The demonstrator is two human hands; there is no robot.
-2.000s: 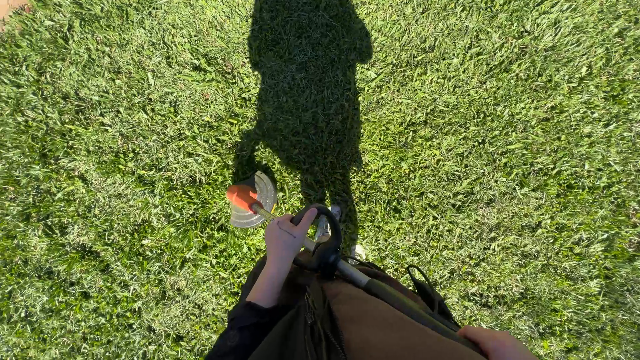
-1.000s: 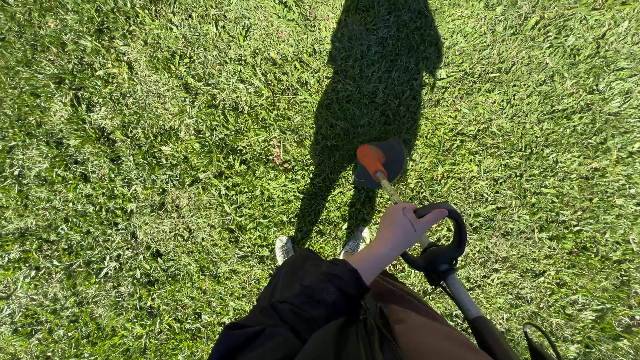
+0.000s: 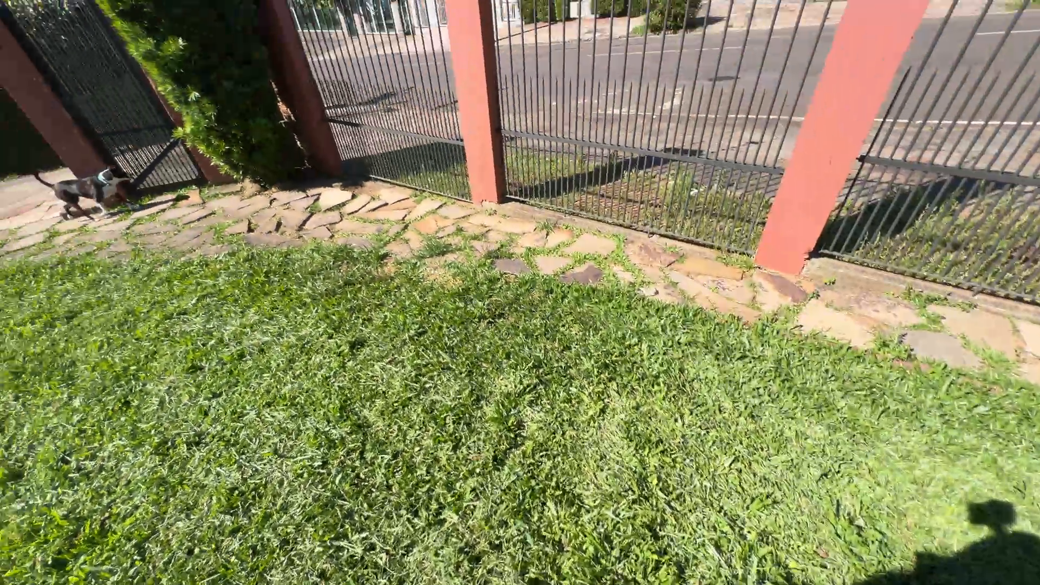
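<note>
Neither my left hand nor my right hand shows in the head view now, and the string trimmer is out of the picture too. Mown grass (image 3: 455,422) fills the lower half. The top of a shadow (image 3: 983,552) falls on the grass at the bottom right corner.
An irregular flagstone path (image 3: 585,244) borders the lawn. Behind it runs a black metal bar fence (image 3: 634,154) between salmon-painted posts (image 3: 478,106), with a paved street (image 3: 731,65) beyond. A dark-and-white dog (image 3: 89,191) stands at the left near a leafy shrub (image 3: 219,97).
The view has swung up and away from my body to the fence. My left hand on the trimmer's loop handle, seen a second ago, has left the picture, as has the trimmer.
</note>
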